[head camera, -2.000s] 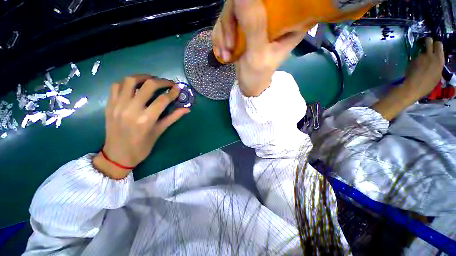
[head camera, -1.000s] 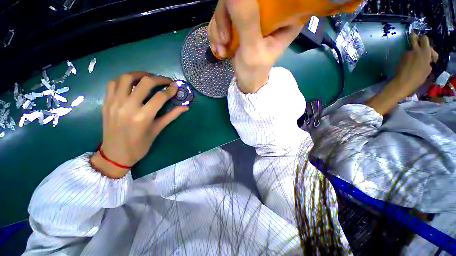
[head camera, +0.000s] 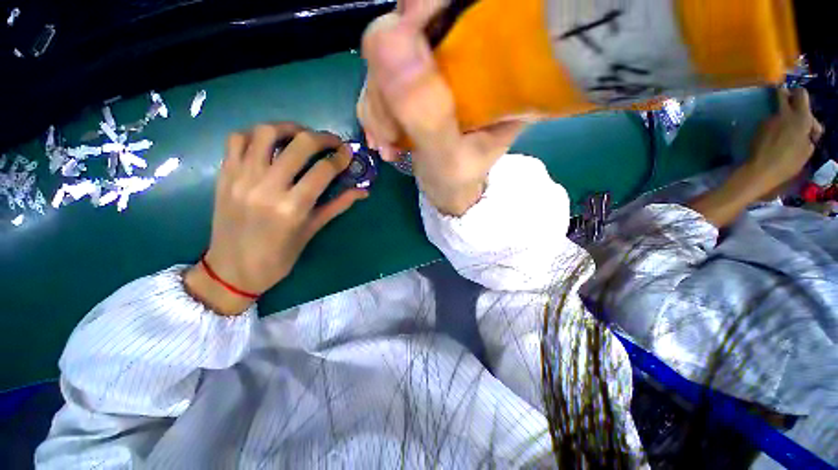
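My left hand (head camera: 276, 202) holds a small round dark unit (head camera: 360, 165) with a pale ringed centre between thumb and fingers, low over the green mat. My right hand (head camera: 427, 110) grips an orange electric screwdriver (head camera: 505, 69) with a pale handwritten label. The screwdriver's tip is hidden behind my fingers, close to the right of the unit; whether it touches the unit cannot be told. A small part of the speckled screw dish (head camera: 404, 163) shows below my right fingers. Slim clear and white parts (head camera: 119, 161) lie in a loose pile left of my left hand.
The black tray (head camera: 165, 69) runs behind the green mat (head camera: 156, 285). A binder clip (head camera: 595, 213) sits at the bench edge beside my right sleeve. A thin cable (head camera: 651, 151) and a shiny bag (head camera: 673, 115) lie beyond. Another person's hand (head camera: 781, 151) is at the right.
My right hand and the screwdriver have moved from over the dish leftward and down towards the unit. The screwdriver now covers most of the dish. My left hand still holds the unit.
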